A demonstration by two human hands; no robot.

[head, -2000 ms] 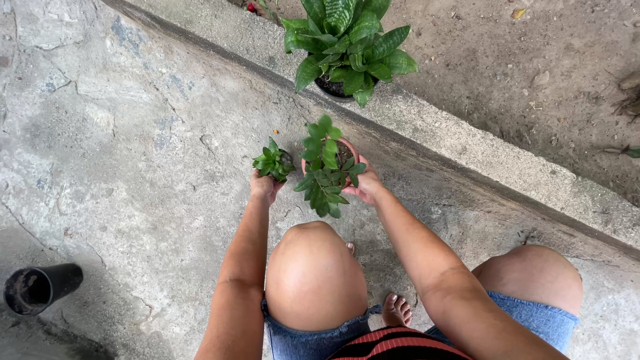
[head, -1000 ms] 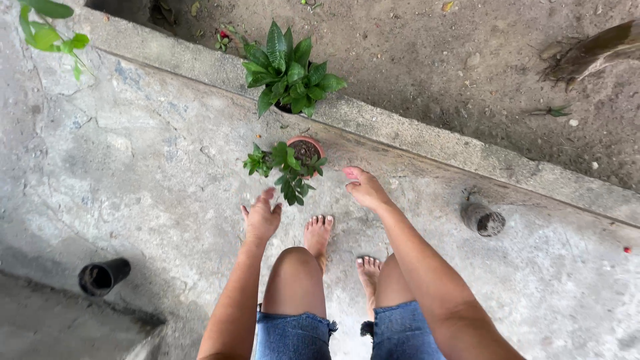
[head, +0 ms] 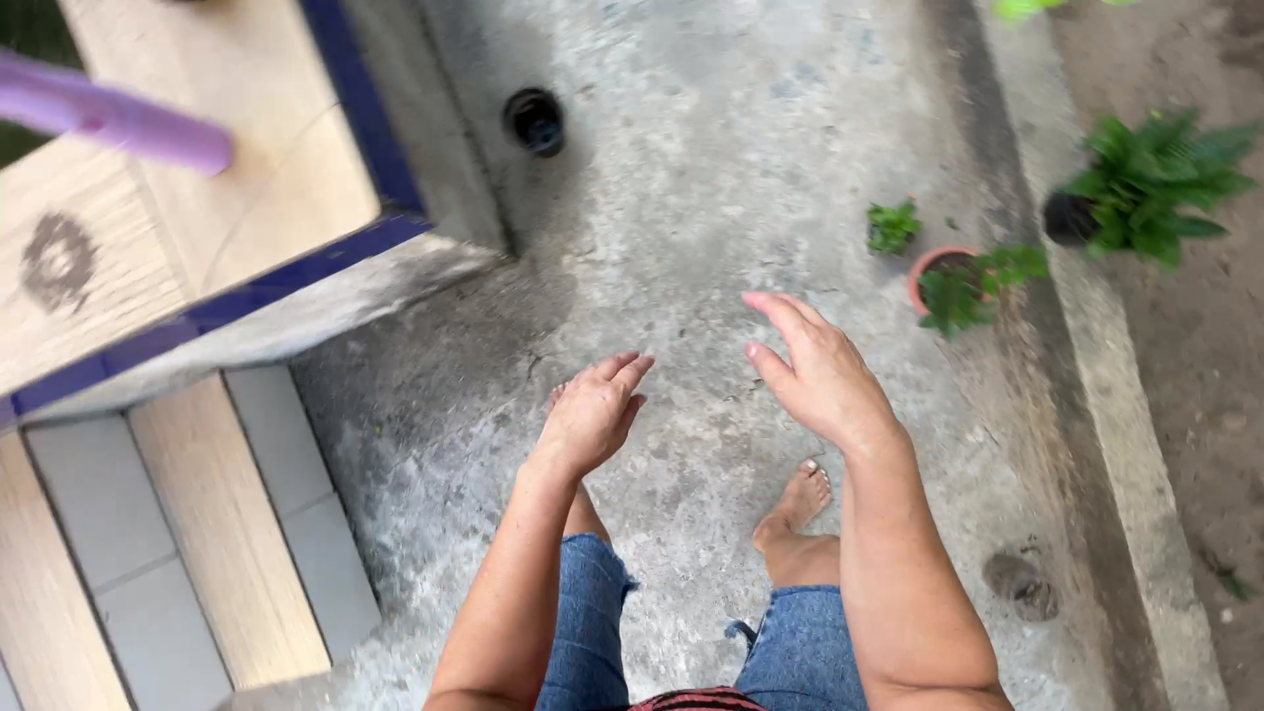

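Observation:
My left hand (head: 594, 410) hovers over the concrete floor, holding nothing, its fingers slightly apart. To its right, my right hand (head: 815, 365) is also bare, with thumb and fingers spread. Nearest to the right hand stand a terracotta-coloured pot (head: 926, 272) with a leafy plant and, just beside it, a small green plant (head: 893, 226) whose pot is barely visible. A larger leafy plant (head: 1155, 188) in a black pot (head: 1069, 218) is at the concrete curb on the right. Neither hand touches a plant.
A black pot (head: 534, 122) stands by the wall at the upper left. Tiled steps (head: 178, 533) and a blue-edged tiled ledge (head: 286, 197) with a purple pole (head: 158, 128) lie left. Another round container (head: 1021, 585) is at the lower right, near the concrete curb (head: 1116, 395).
Two seconds ago my hands held the small plant and the terracotta-coloured pot; both now stand released on the floor. The view has swung left, bringing the steps and ledge into sight.

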